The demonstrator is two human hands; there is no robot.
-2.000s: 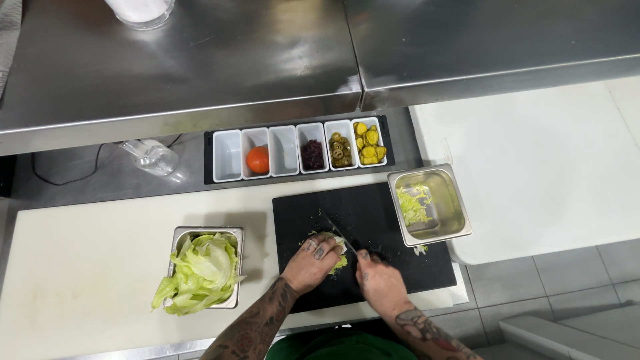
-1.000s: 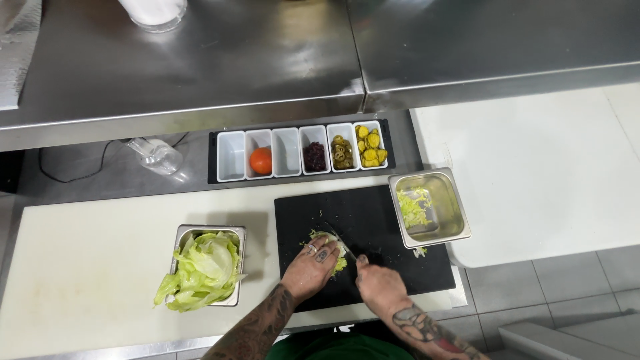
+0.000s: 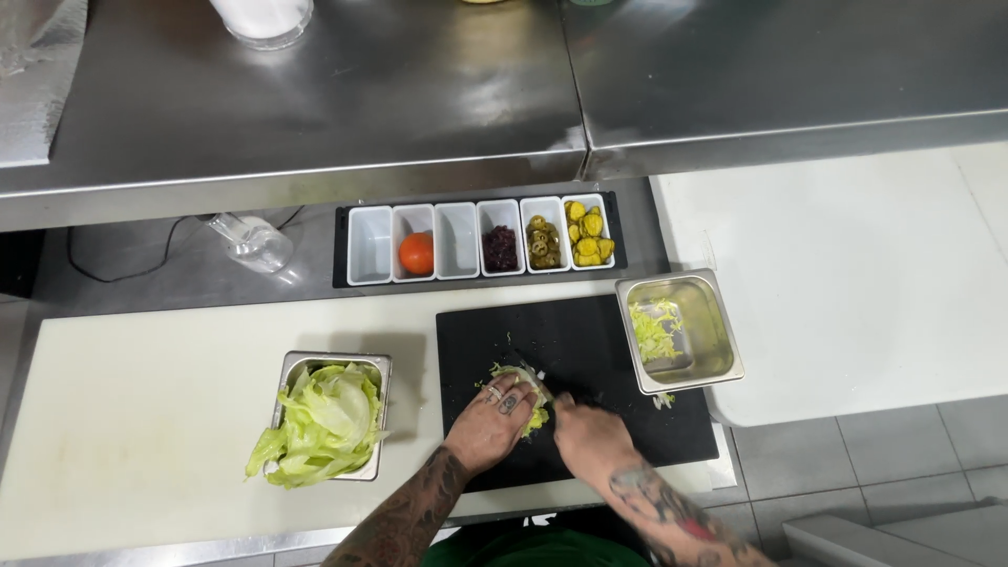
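On a black cutting board (image 3: 583, 331), my left hand (image 3: 490, 421) presses down on a small heap of lettuce (image 3: 537, 417). My right hand (image 3: 592, 441) grips a knife (image 3: 537, 384), whose blade lies against the lettuce just right of my left fingers. Much of the blade is hard to make out. Green shreds are scattered over the board. A steel pan (image 3: 713, 331) holding shredded lettuce (image 3: 655, 331) overlaps the board's upper right corner. To the left, another steel pan (image 3: 383, 417) is heaped with lettuce leaves (image 3: 331, 421), some hanging over its rim.
Behind the board, a black rack (image 3: 341, 248) holds white tubs with a tomato (image 3: 416, 253), dark red shreds (image 3: 500, 248), sliced peppers (image 3: 543, 242) and pickle slices (image 3: 588, 236). A clear bottle (image 3: 256, 242) lies near a black cable (image 3: 161, 264). A steel shelf (image 3: 441, 102) spans the back.
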